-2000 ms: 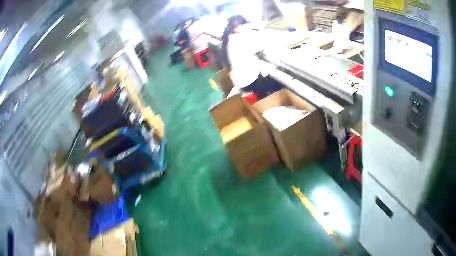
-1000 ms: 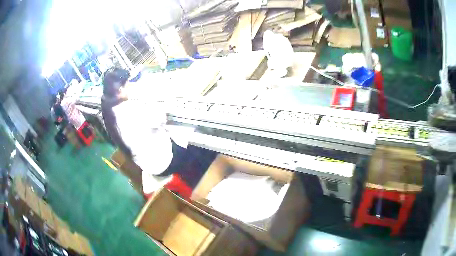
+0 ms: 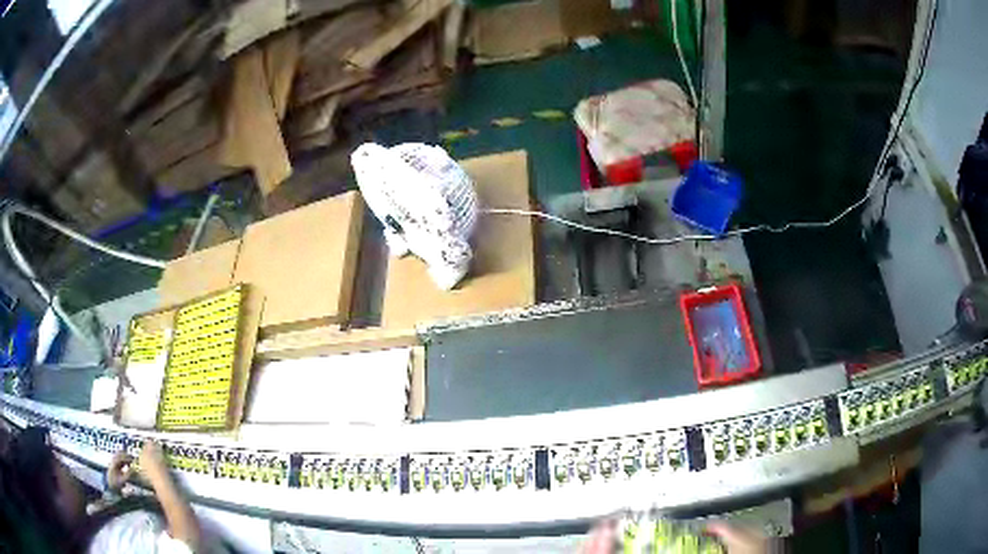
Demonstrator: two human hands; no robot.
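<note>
A PCB panel [image 3: 670, 536] with yellow parts is at the bottom edge, blurred and cut off. My left hand [image 3: 599, 538] is at its left end and my right hand [image 3: 737, 537] at its right end. Both hands are small, blurred and mostly out of the picture; they hold the panel between them. Just beyond is the assembly line conveyor [image 3: 693, 498], a long curved track carrying a row of board strips with yellow parts.
Behind the track are a red tray [image 3: 720, 338], a blue container [image 3: 706, 197], a white fan-like object [image 3: 423, 200], cardboard boxes [image 3: 298, 260] and a tray of yellow parts [image 3: 203, 363]. Another person's hands [image 3: 141, 467] are at the track's left. A stool [image 3: 637, 117] stands behind.
The view has swung from the aisle and machine to the conveyor, now close in front. My hands and the panel have come into view at the bottom.
</note>
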